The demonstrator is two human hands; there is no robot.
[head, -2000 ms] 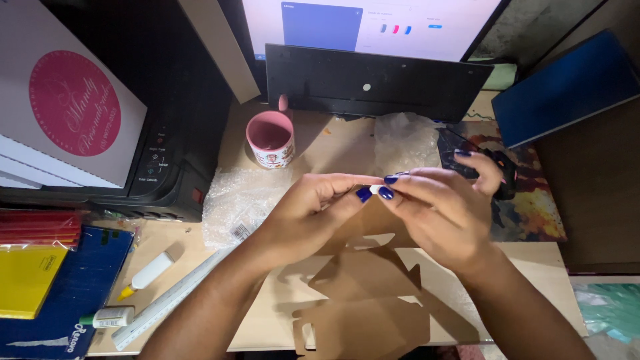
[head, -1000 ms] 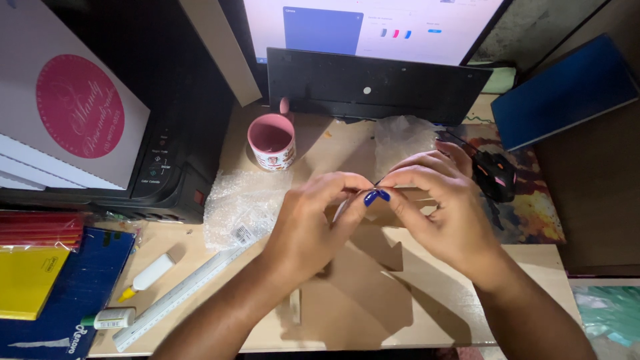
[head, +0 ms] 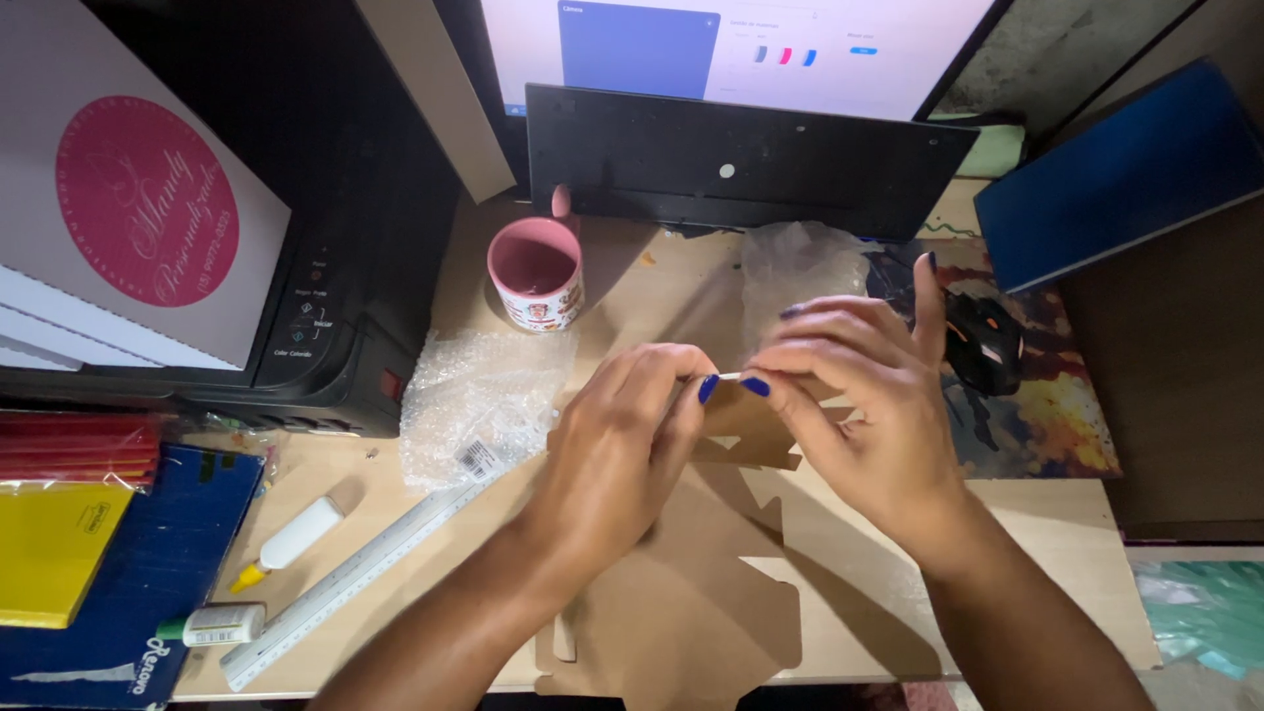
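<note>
Between the fingertips of both hands is a small, thin white piece (head: 729, 376); what it is I cannot tell. My left hand (head: 627, 444) pinches its left end, and my right hand (head: 869, 395) holds the other end with thumb and forefinger, the little finger raised. Beneath my hands lies a flat, die-cut brown cardboard sheet (head: 691, 602) with slots and tabs. To the left of my left hand are bubble wrap (head: 484, 395) and a pink and white mug (head: 536, 272).
A clear ruler (head: 355, 583), a white glue bottle (head: 301, 533) and a green-capped bottle (head: 225, 624) lie at left, near a black printer (head: 346, 326). A keyboard (head: 741, 163) leans against the monitor (head: 790, 49). A mouse (head: 983, 341) rests on a patterned mat (head: 1057, 415) at right.
The fingertips have moved a little apart, and the white piece shows between them. My right hand's fingers have spread.
</note>
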